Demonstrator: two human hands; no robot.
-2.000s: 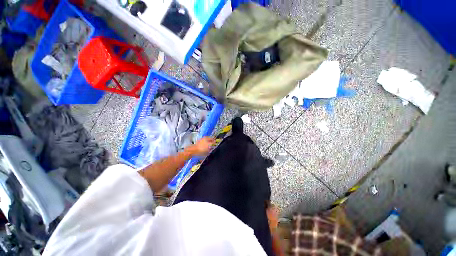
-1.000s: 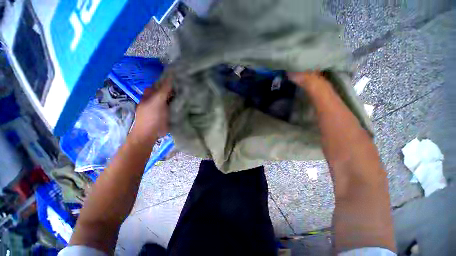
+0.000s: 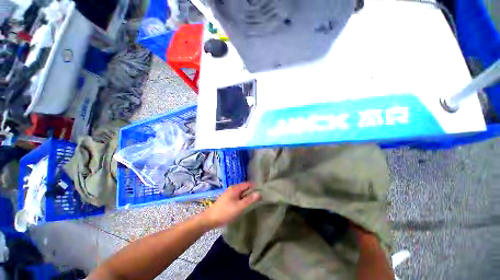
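Note:
An olive cloth sack point(image 3: 329, 172) hangs open just below the front edge of the white table. Dark contents point(image 3: 329, 225) show in its mouth. My left hand point(image 3: 237, 203) pinches the sack's left rim, the fingers closed on the cloth. My right forearm reaches into the sack at its right side; the right hand itself is hidden by cloth, so its grip cannot be seen.
The white table point(image 3: 351, 71) with a blue printed edge lies just ahead, bearing a grey machine part point(image 3: 296, 33). A blue crate point(image 3: 211, 191) with grey cloth and clear plastic is at left. A red stool point(image 3: 185, 50) and another crate point(image 3: 50, 205) stand farther left.
The sack lay on the floor, then was lifted by both hands; now it is at the table's edge. The view has turned and the table fills the top. The right hand has gone out of sight inside the sack.

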